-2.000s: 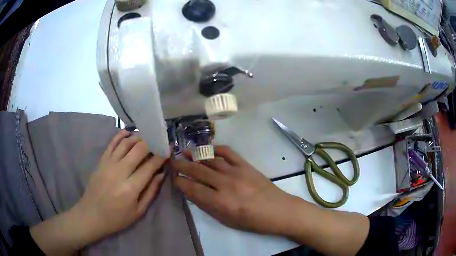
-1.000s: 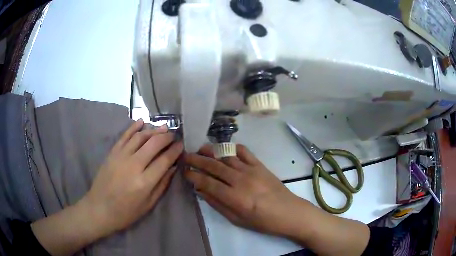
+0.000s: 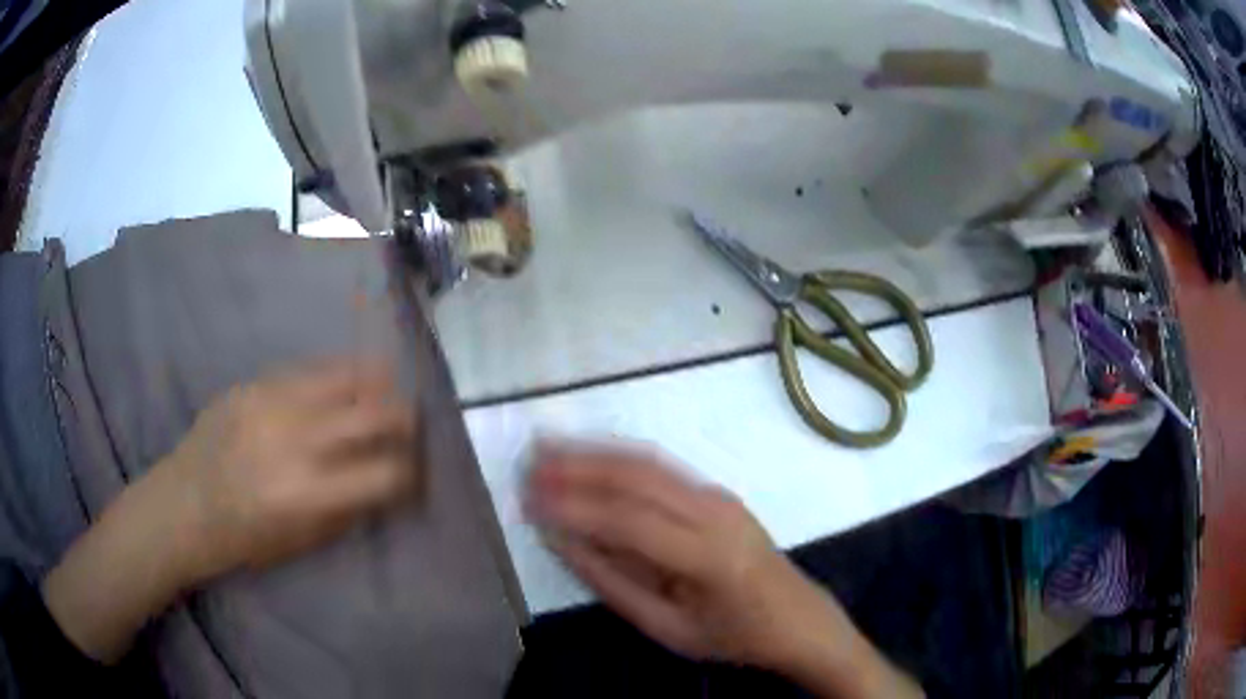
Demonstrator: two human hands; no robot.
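Note:
The grey-brown cloth (image 3: 260, 307) lies on the table at left, its right edge running down from the machine's foot. My left hand (image 3: 308, 458), blurred, is on the cloth below the foot; whether its fingers grip the cloth cannot be told. My right hand (image 3: 642, 533), blurred, is right of the cloth edge, apart from it, over the white table. Its fingers are close together, and no held thing shows. The white sewing machine (image 3: 711, 68) stands across the top. The presser foot area is partly hidden by the machine head and a cream-knobbed tensioner (image 3: 485, 243).
Olive-handled scissors (image 3: 854, 355) lie right of the foot, partly on the machine bed, blades pointing up-left. A small tray (image 3: 1059, 341) with purple and orange items is at far right, a pale pouch (image 3: 1093, 458) below it. The table's front edge runs beneath the scissors.
Both hands have moved down away from the foot, and my right hand has left the cloth edge. The view has shifted, so the machine and scissors sit higher and further left in the picture.

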